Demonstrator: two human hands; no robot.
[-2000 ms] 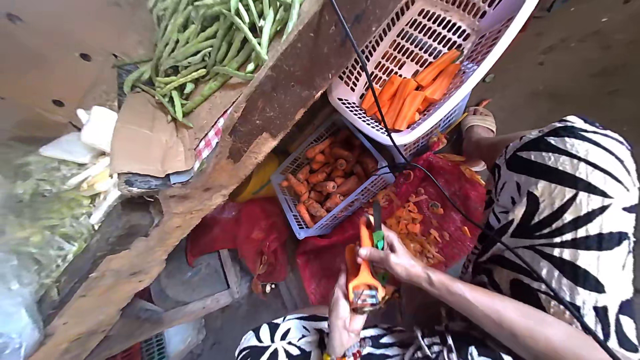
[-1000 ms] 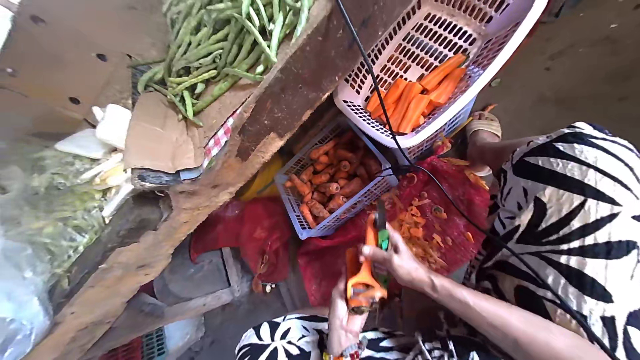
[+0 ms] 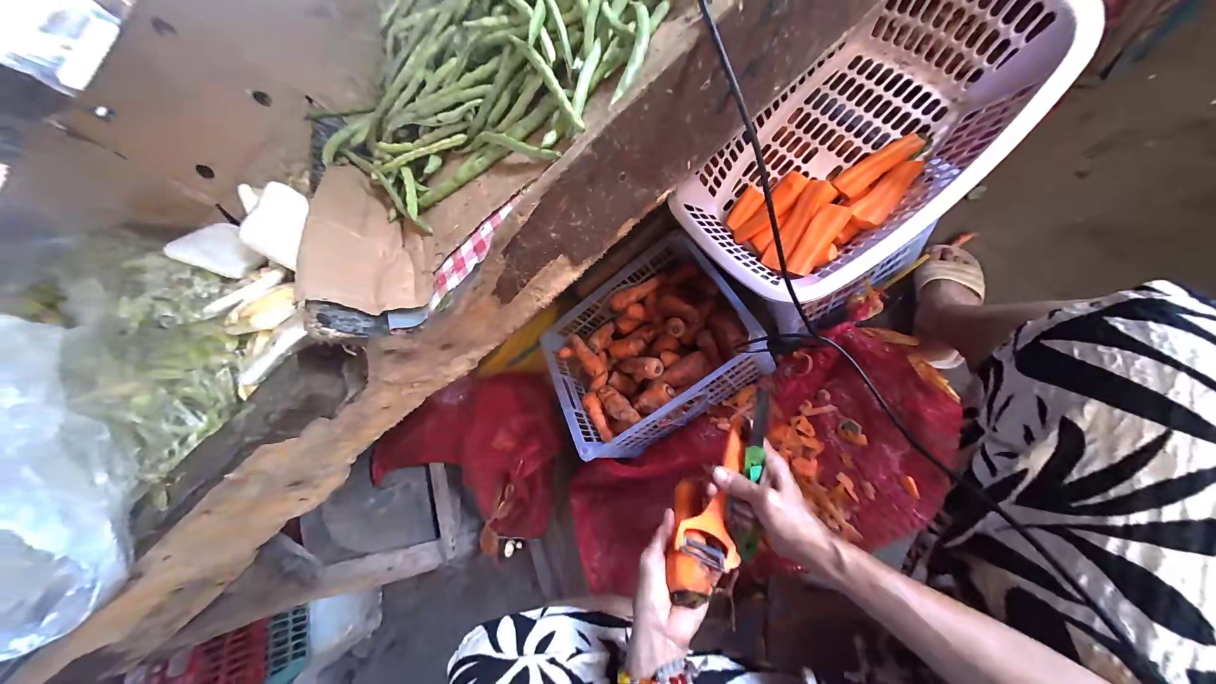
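Observation:
A carrot (image 3: pixel 686 576) lies in my left hand (image 3: pixel 655 594), low in the middle. My right hand (image 3: pixel 784 503) grips an orange vegetable peeler (image 3: pixel 711 530), its blade over the carrot, together with a green-handled knife (image 3: pixel 753 463) whose dark blade points up. Beyond my hands, a purple plastic crate (image 3: pixel 608 448) holds unpeeled carrots (image 3: pixel 655 366). Farther up on the right, peeled carrots (image 3: pixel 812 223) lie in a pale pink plastic basket (image 3: pixel 997 180). Orange peelings (image 3: pixel 807 446) are scattered over red mesh sacking (image 3: pixel 902 427).
Green beans (image 3: pixel 475 95) lie on a wooden stand (image 3: pixel 456 332) at the upper left, beside a cardboard piece (image 3: pixel 351 247). A black cable (image 3: pixel 860 370) crosses in front of the basket. A sandalled foot (image 3: pixel 950 275) and patterned fabric (image 3: pixel 1121 427) are at the right.
The peeler has shifted slightly along the carrot between my hands. Both hands keep their holds and stay in about the same place.

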